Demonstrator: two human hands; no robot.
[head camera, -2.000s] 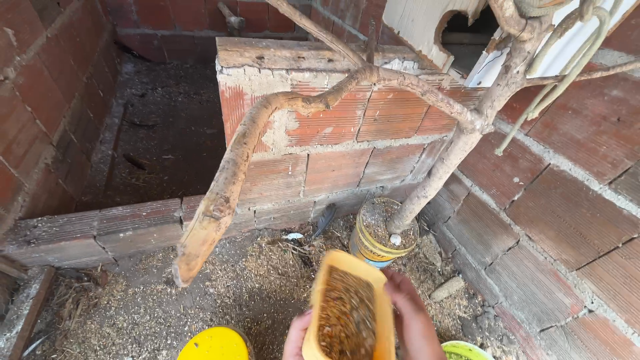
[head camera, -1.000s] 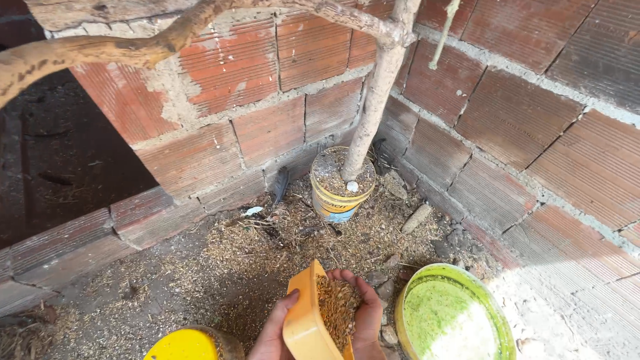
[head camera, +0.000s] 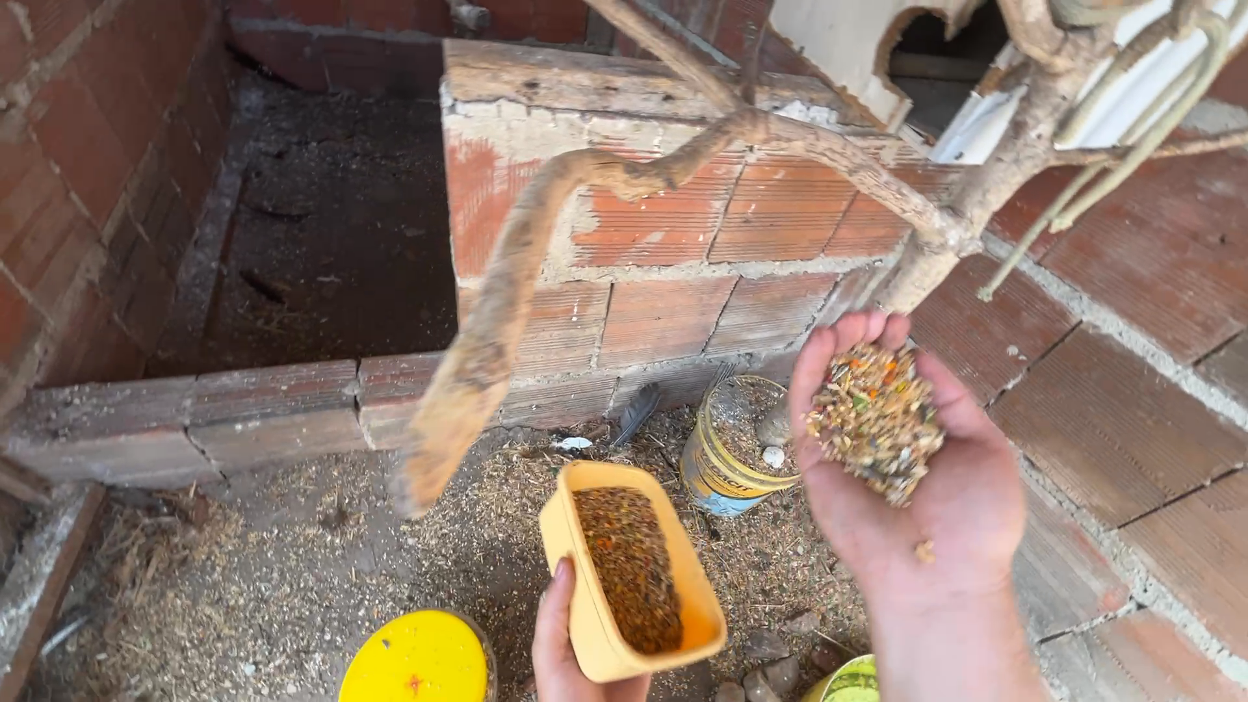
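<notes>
My left hand (head camera: 561, 639) grips a yellow rectangular plastic tub (head camera: 704, 624) from below and its left side. Brown mixed seed (head camera: 632, 565) lies inside the tub. To the right and higher up, my right hand (head camera: 916, 487) is cupped palm up around a heap of mixed grain (head camera: 876, 419) with orange and green bits. A few grains stick near the wrist. Just left of that hand, a yellow-and-blue bucket (head camera: 726, 458) stands on the floor, holding the foot of a branch trunk.
A peeled branch (head camera: 507, 292) reaches across the middle, before a low brick wall (head camera: 668, 317). A yellow lid (head camera: 417, 663) is at the bottom left of the tub, a green-rimmed container (head camera: 848, 682) at the bottom edge. Rope (head camera: 1136, 146) hangs at upper right. Grain litters the floor.
My right hand has left the tub and risen to the right, now holding grain. One second ago both hands were at the tub. The view has swung back up and left.
</notes>
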